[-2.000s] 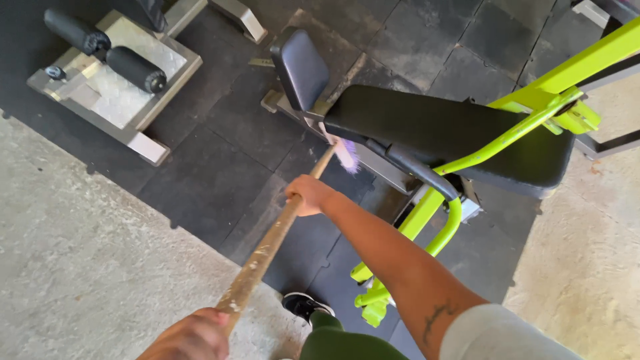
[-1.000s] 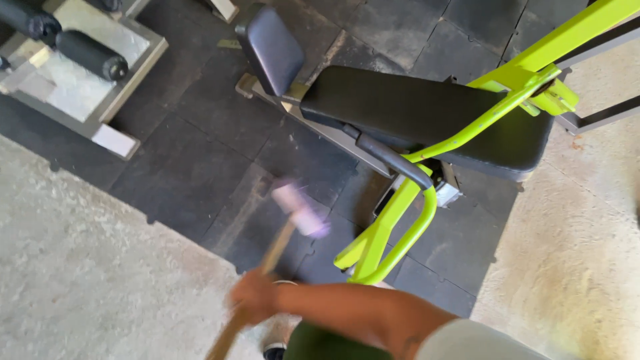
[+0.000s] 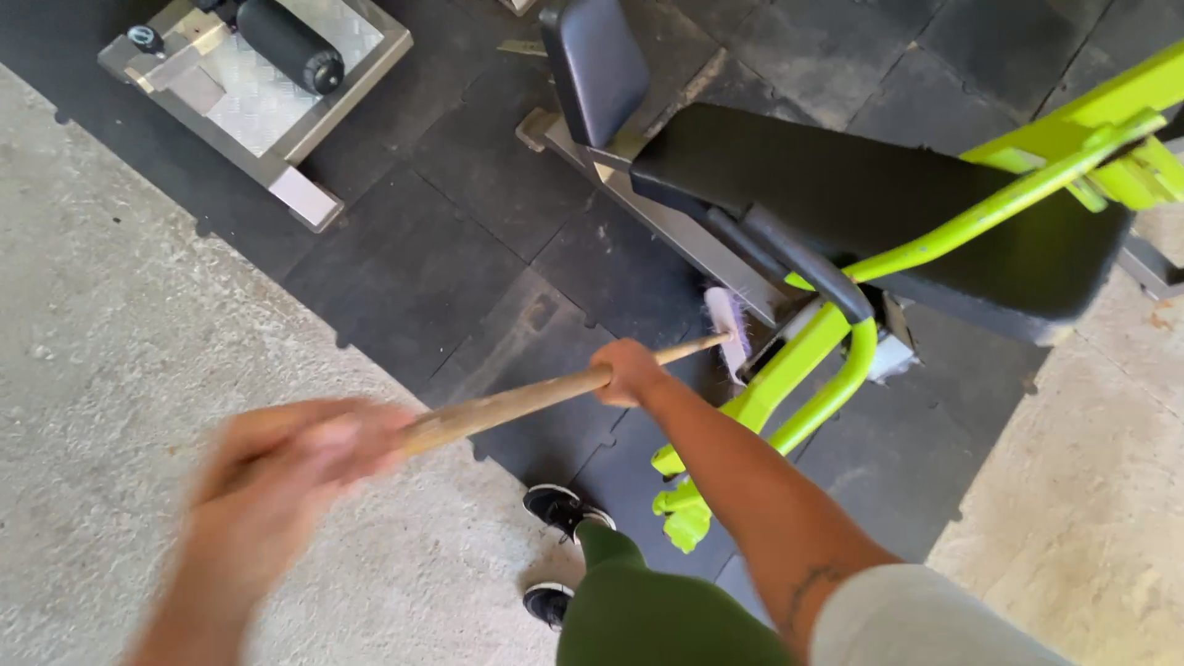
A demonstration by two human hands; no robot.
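Note:
A push broom with a long wooden handle (image 3: 518, 405) slants across the view. My left hand (image 3: 314, 453), blurred, grips the top end of the handle. Lower down the same handle, my right hand (image 3: 629, 372) is closed around it. The pale broom head with purple bristles (image 3: 728, 333) rests on the black rubber floor tiles (image 3: 398, 268), beside the metal base of a gym machine. That machine has a black padded bench (image 3: 860, 203) and a lime-green frame (image 3: 999, 217).
An upright black pad (image 3: 597, 69) rises at the bench's end. At upper left stands another machine's metal base with a foam roller (image 3: 289, 46). Rough concrete (image 3: 185, 314) borders the tiles. My black shoes (image 3: 555, 509) are below the handle.
The broom head has moved from near the upright pad, across the tiles, to beside the machine's base near the green frame. My left hand, out of sight a second ago, shows again.

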